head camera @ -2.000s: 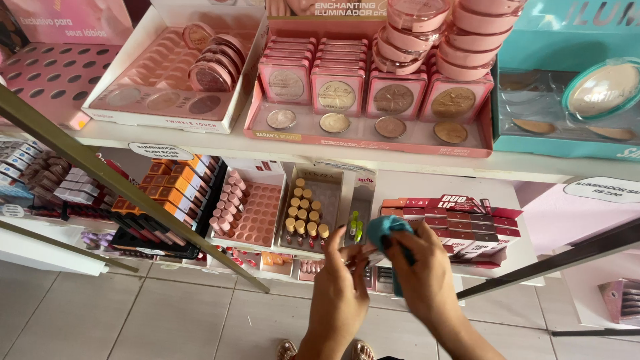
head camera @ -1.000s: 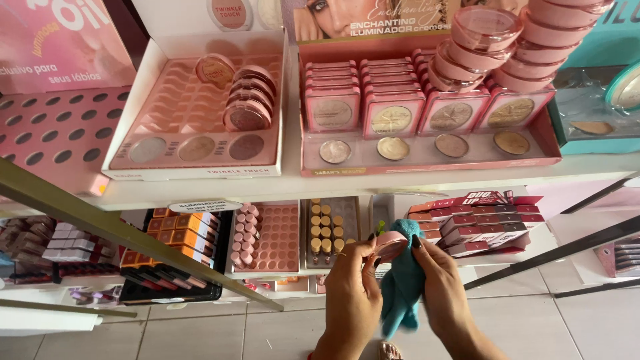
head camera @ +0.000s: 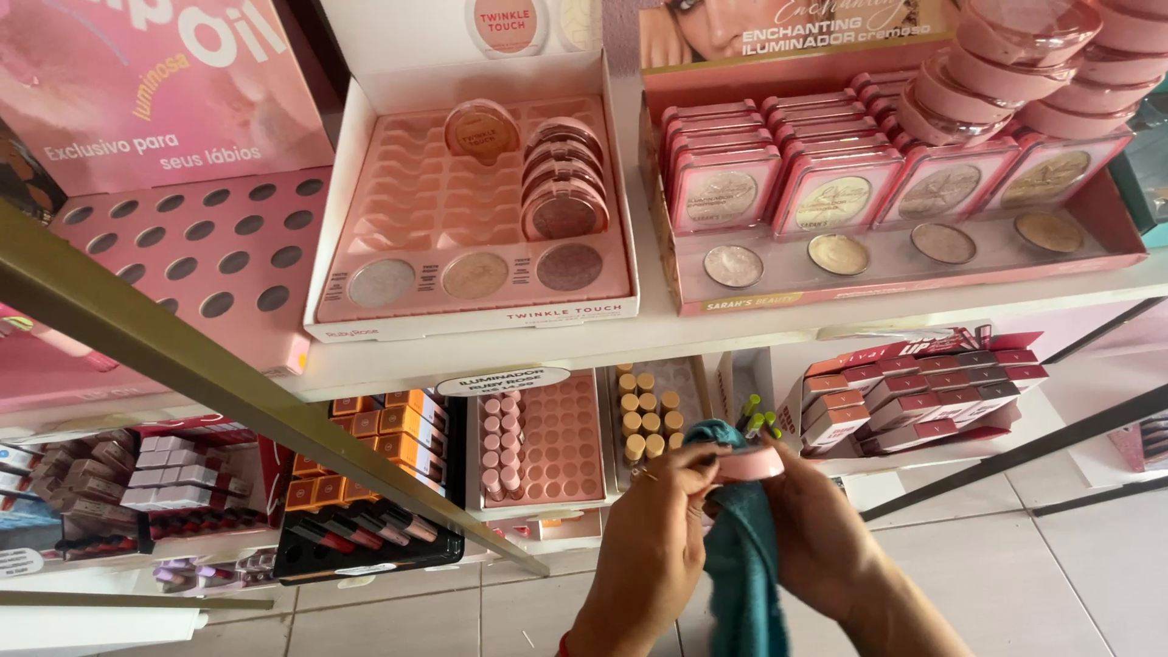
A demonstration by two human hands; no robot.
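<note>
My left hand (head camera: 652, 538) and my right hand (head camera: 817, 529) are raised in front of the lower shelf. Between them is a round pink makeup compact (head camera: 750, 464), seen edge-on, with the left fingers gripping its near side. A teal cloth (head camera: 748, 566) wraps behind the compact and hangs down between the palms; the right hand holds it against the compact's edge. The right fingertips are partly hidden. On the upper shelf, a Twinkle Touch display tray (head camera: 392, 182) holds a column of similar round compacts (head camera: 563, 210) and a single compact (head camera: 481, 130) at its back.
Right of the tray, a pink display box (head camera: 903, 283) carries square compacts (head camera: 718, 196) and stacked round ones (head camera: 1013, 73). A slanting metal frame bar (head camera: 274, 401) crosses at left. Below stand gold-capped bottles (head camera: 646, 415), boxed lip products (head camera: 912, 392) and a pink tray (head camera: 566, 438).
The teal cloth, bunched in my right hand two seconds ago, hangs lengthwise between both hands. The compact has turned from showing its face to edge-on. The view has shifted left and closer.
</note>
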